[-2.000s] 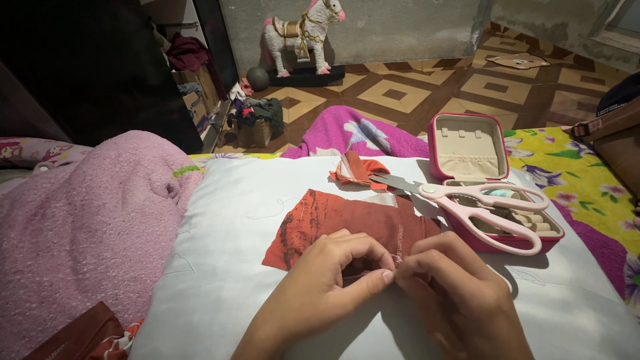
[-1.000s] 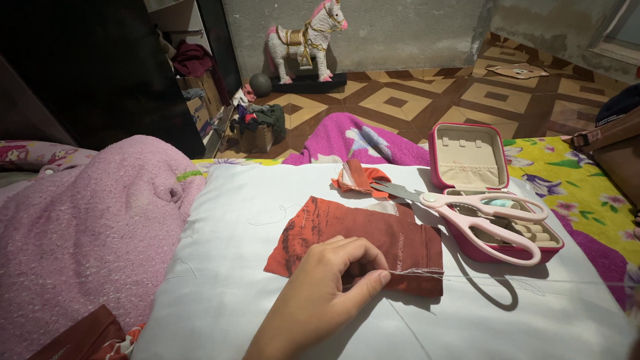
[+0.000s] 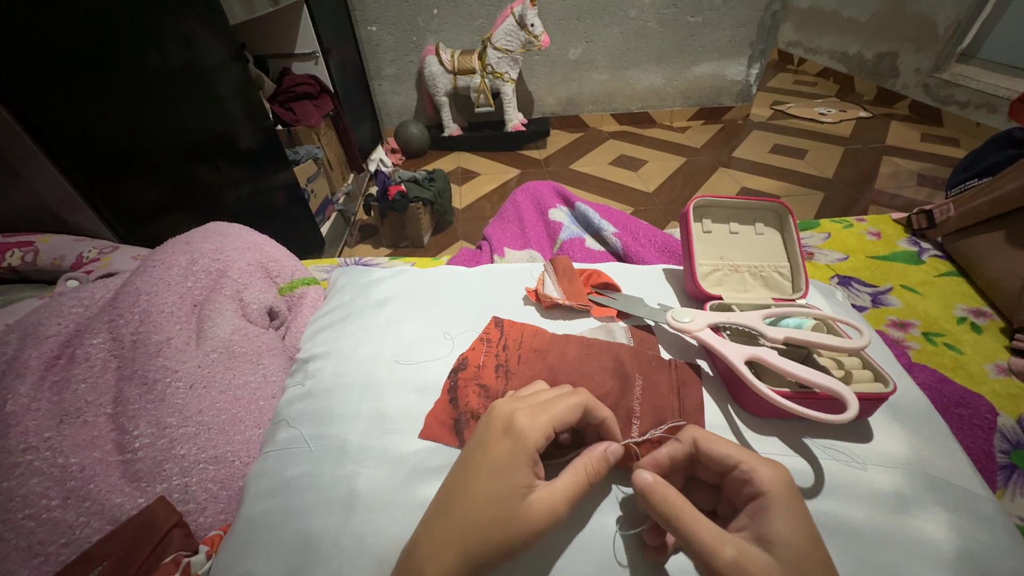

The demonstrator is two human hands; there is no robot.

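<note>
My left hand (image 3: 536,464) pinches a pale thread (image 3: 652,433) between thumb and index finger, over the lower edge of a rust-red fabric piece (image 3: 576,368) that bears print. Close on its right, my right hand (image 3: 712,488) has thumb and fingertips near the thread's loose loops; whether it grips any is unclear. The fabric lies on a white pillow (image 3: 360,488). Beyond it are a crumpled orange-red scrap (image 3: 572,286) and pink-handled scissors (image 3: 768,344), which rest across an open red sewing case (image 3: 744,248) holding thread spools (image 3: 844,370).
A fluffy pink blanket (image 3: 144,384) lies at left, with dark red cloth (image 3: 136,544) at the lower left. A brown bag (image 3: 988,240) is at the right on yellow floral bedding (image 3: 888,256). A toy horse (image 3: 480,80) stands on the tiled floor.
My right hand, out of view one second ago, is back beside my left hand at the thread. The left hand stays over the fabric's lower edge.
</note>
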